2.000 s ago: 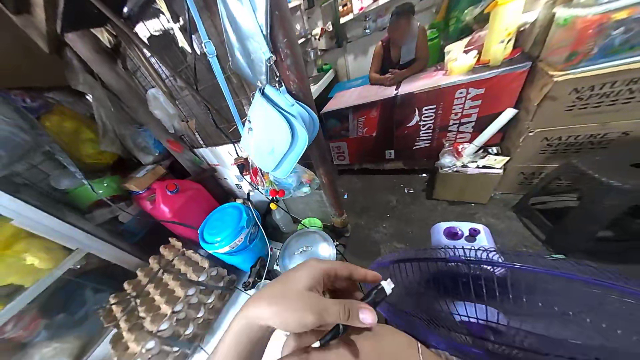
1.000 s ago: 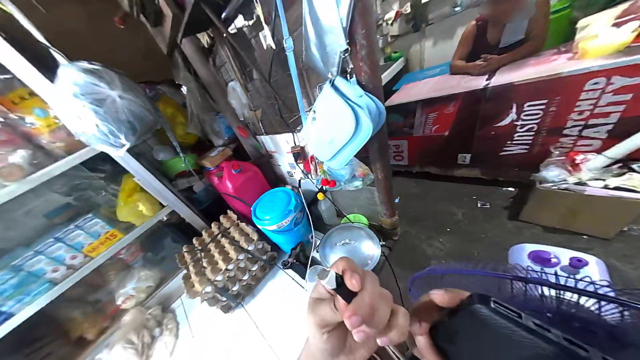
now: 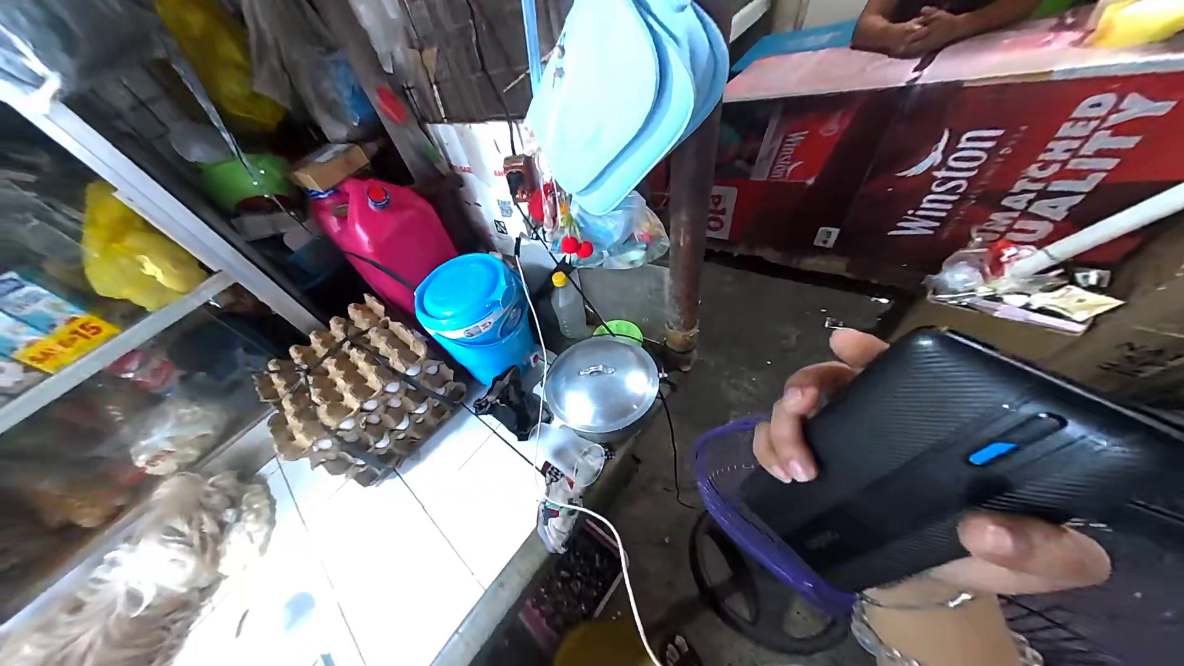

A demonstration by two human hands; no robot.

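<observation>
My right hand, with a bracelet at the wrist, grips a black handheld device with a ribbed surface and a small blue mark. Its thumb lies on the near side and its fingers curl at the left edge. My left hand is out of view. Below and behind the device is the purple guard of an electric fan. A white cable runs down past a lidded metal pot to the bottom edge.
Egg trays rest on a white tiled counter beside a blue water jug and a pink jerrycan. Light blue bags hang by a post. Another person's hands rest on the red counter.
My left hand, seen a second ago with a black object in its fingers, has left the view. The black device is now raised and shows more fully. The view has shifted.
</observation>
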